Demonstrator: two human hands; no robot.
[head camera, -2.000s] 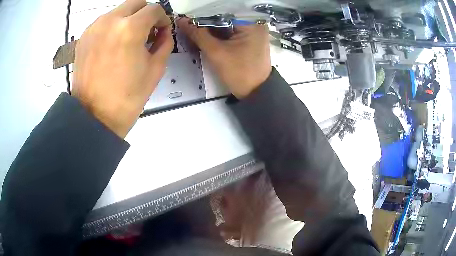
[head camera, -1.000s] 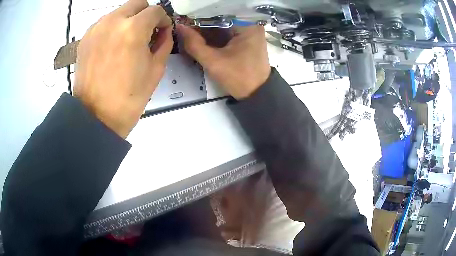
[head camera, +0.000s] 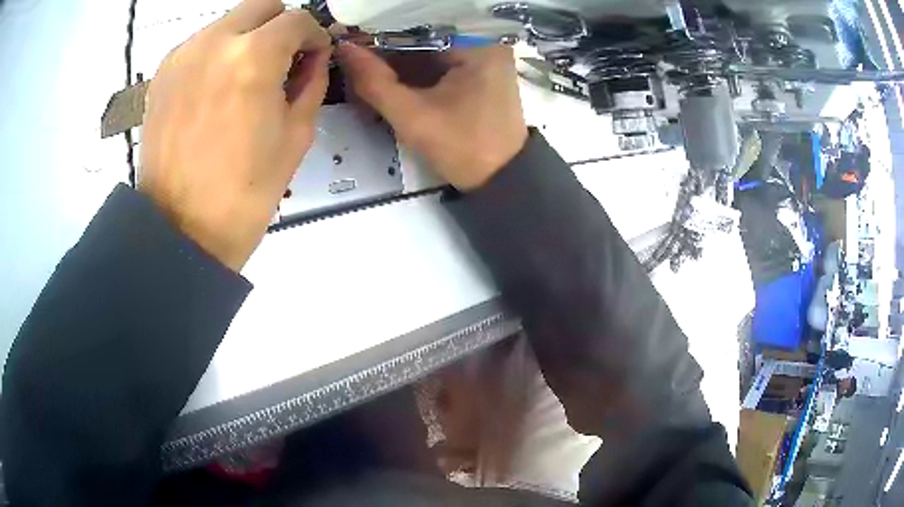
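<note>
My left hand (head camera: 233, 134) is bent over the needle and presser foot area (head camera: 337, 84), thumb and forefinger tips brought together at its left side. My right hand (head camera: 446, 109) reaches in from the right, thumb and fingertips close to the left fingertips. The fingers hide most of the small dark parts there, and any thread between them is too fine to see. A shiny metal piece with a blue part (head camera: 411, 40) lies across the right fingers; I cannot tell whether it is held. The silver needle plate (head camera: 342, 158) shows below the hands.
The white machine head (head camera: 426, 15) with metal fittings is above the right hand. A grey ruler strip (head camera: 347, 386) runs along the table's front edge. A brown tab (head camera: 124, 109) is left of my left hand. Dark tangled threads (head camera: 684, 223), a blue bin (head camera: 778, 312) and a cardboard box (head camera: 763, 446) are at right.
Both hands stay at the needle area. The right thumb has moved slightly left and up, nearer the left fingertips. The whole view has shifted slightly.
</note>
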